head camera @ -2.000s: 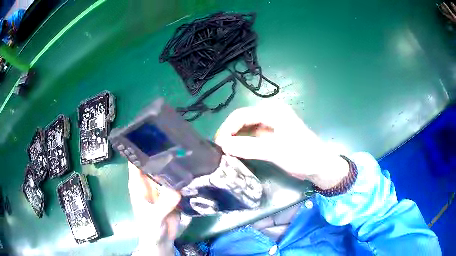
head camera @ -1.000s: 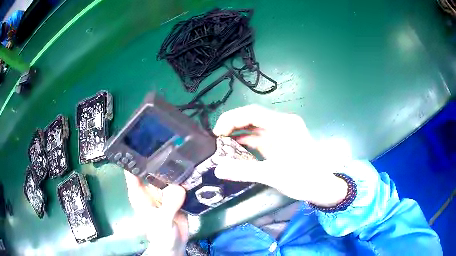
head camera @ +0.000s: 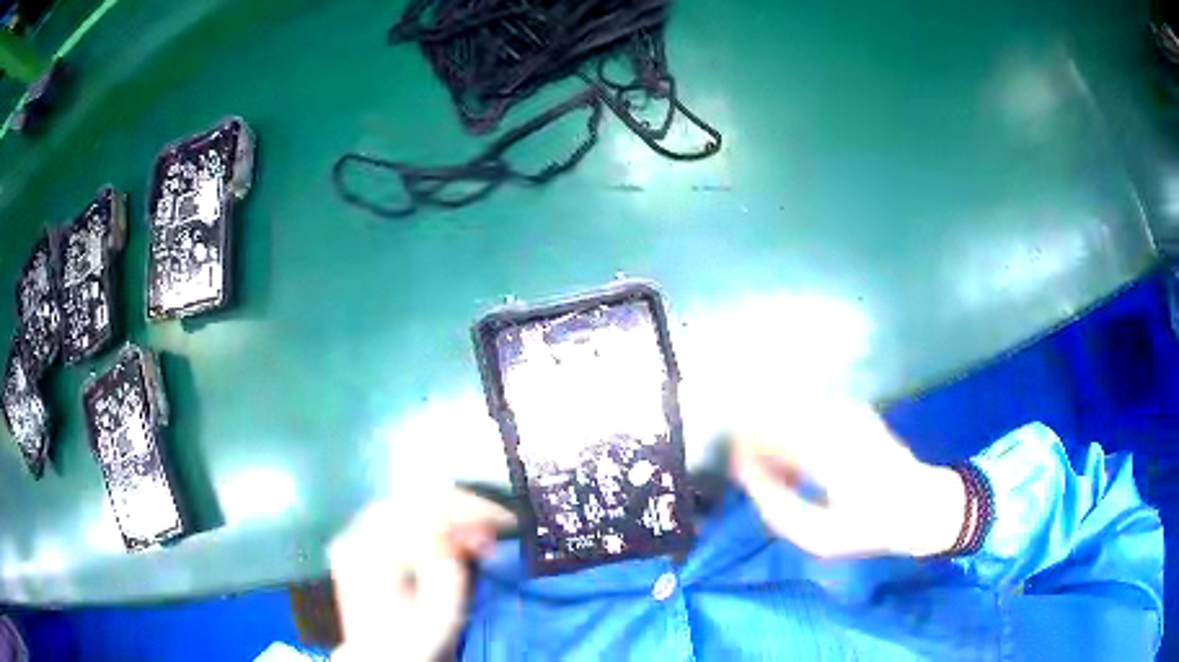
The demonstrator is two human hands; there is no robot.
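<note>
A trail camera unit [head camera: 597,433] is closed with its circuit board face up, in front of me between my hands. Its far end is over the green bench and its near end overlaps my blue smock. My left hand [head camera: 407,569] is blurred, left of the unit's near end, fingertips closed on a blurred dark strand that looks like a sealing ring. My right hand [head camera: 840,485] is right of the unit, fingertips pinched at a dark blur of the same strand. Part of the strand is hidden or lost in blur. Neither hand visibly grips the unit.
A tangled pile of black sealing rings [head camera: 530,52] lies at the far middle of the green bench [head camera: 905,168], with loose loops [head camera: 420,185] spreading left. Several waiting units [head camera: 194,220] lie at the left. The bench edge curves at the right above a blue floor [head camera: 1099,375].
The unit was open in my hands with its screen showing; now it is closed, board side up. Both hands have let go of it and moved apart. The view has tilted down.
</note>
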